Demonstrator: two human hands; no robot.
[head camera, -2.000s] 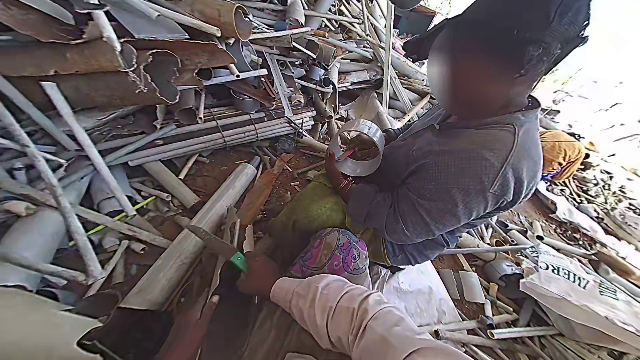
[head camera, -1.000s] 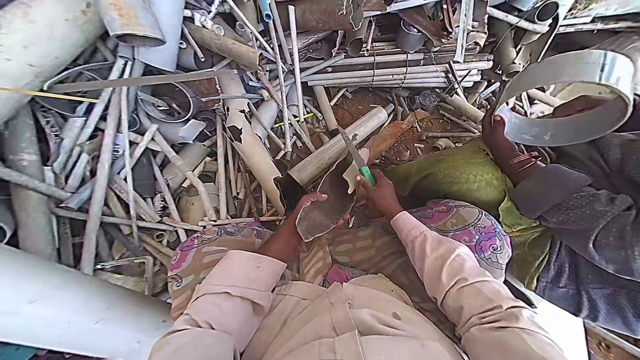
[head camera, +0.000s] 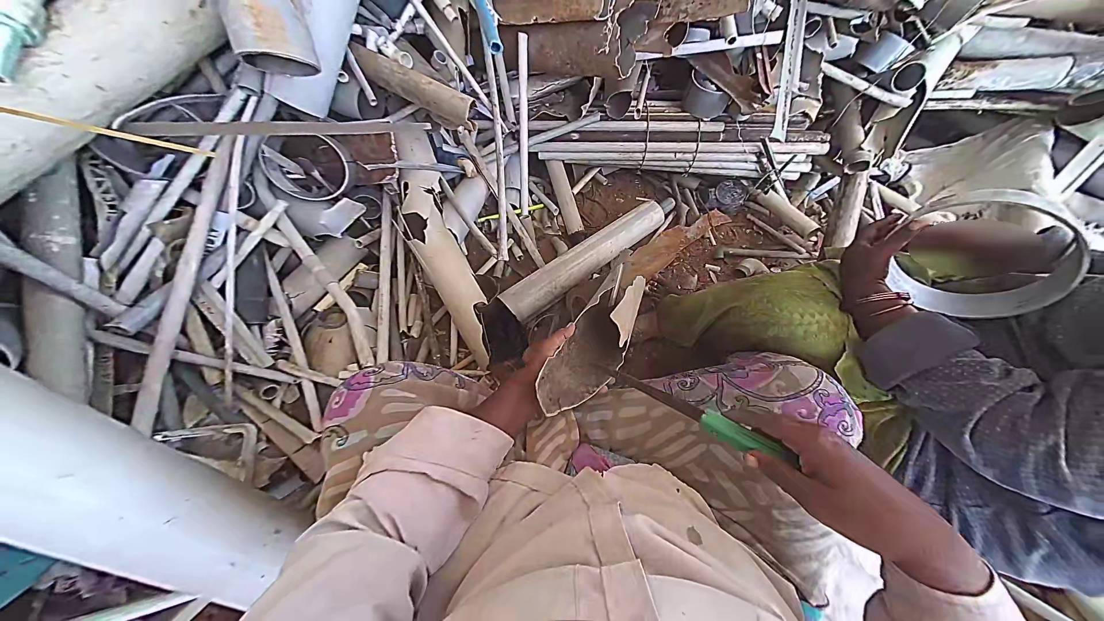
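Note:
My left hand (head camera: 526, 384) grips a jagged, curved piece of broken pipe (head camera: 586, 358), dark on its inner face, above my lap. My right hand (head camera: 819, 470) is closed around the green handle (head camera: 746, 438) of a long-bladed knife or saw. Its dark blade (head camera: 660, 397) points left, with the tip at or close to the lower right edge of the broken piece; whether they touch cannot be told. Just beyond my left hand a grey pipe (head camera: 586, 259) lies aslant on the ground.
Scrap pipes (head camera: 319, 276) are heaped ahead and to the left. A large pale pipe (head camera: 121, 492) lies at lower left. To the right sits another person, whose hand (head camera: 871, 267) holds a wide grey pipe ring (head camera: 992, 302). A bundle of thin pipes (head camera: 673, 155) lies ahead.
My right hand has moved right and nearer my body with the green-handled tool, whose blade now points left instead of up and away. The view has turned from the other person towards my lap.

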